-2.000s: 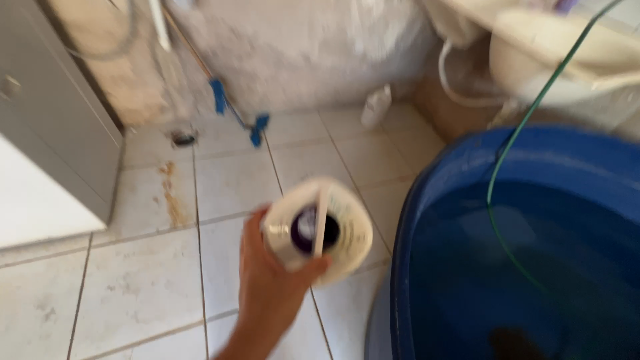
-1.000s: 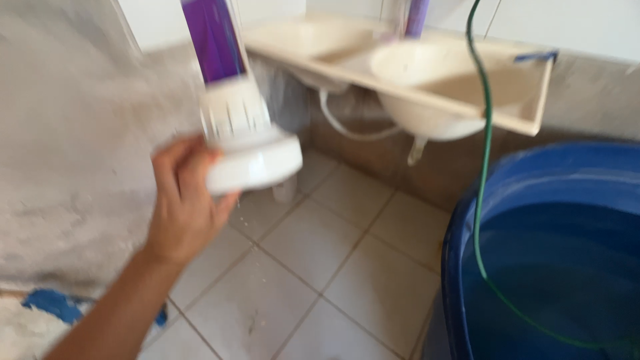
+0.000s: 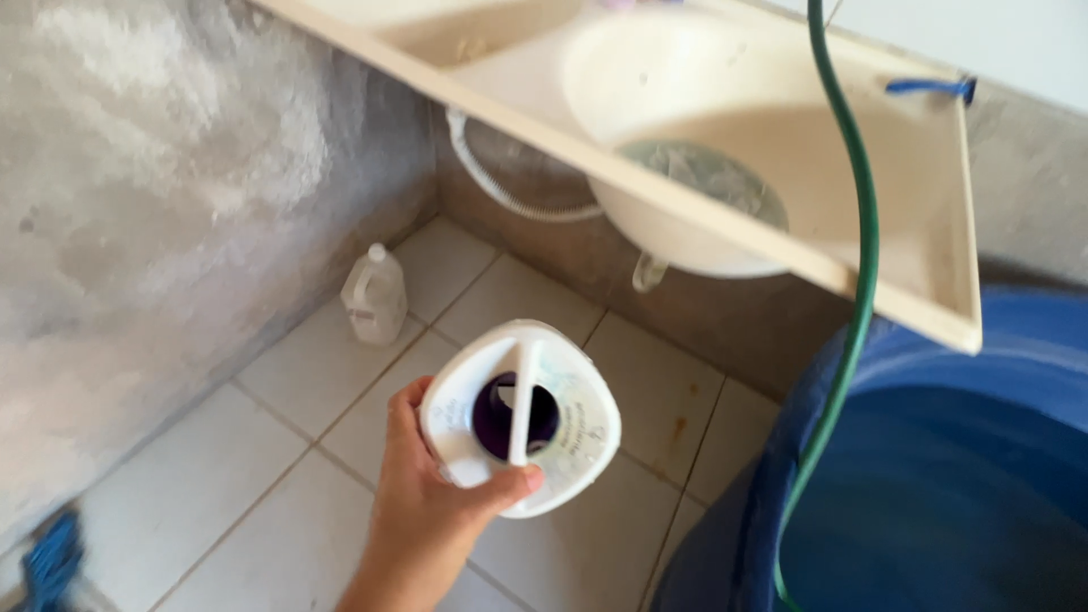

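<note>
My left hand [image 3: 442, 484] grips a white plastic washing-machine dispenser part [image 3: 586, 416] by its rim, the thumb on the bar that crosses its round opening. Dark purple shows inside the opening, and the white face bears writing. The part is held in the air over the tiled floor, its face turned up toward the camera. Beyond it a translucent plastic jug [image 3: 378, 302] stands on the floor near the wall. My right hand is out of the frame.
A cream laundry sink [image 3: 663, 76] with cloudy water in its basin juts from the wall. A green hose [image 3: 858, 170] hangs past it into a large blue tub [image 3: 816, 399] of water at right. A white drain hose [image 3: 501, 191] runs under the sink. Something blue [image 3: 53, 557] lies at lower left.
One second ago the white part was held sideways with its purple tube showing; now its face is turned to the camera. The view has shifted toward the sink.
</note>
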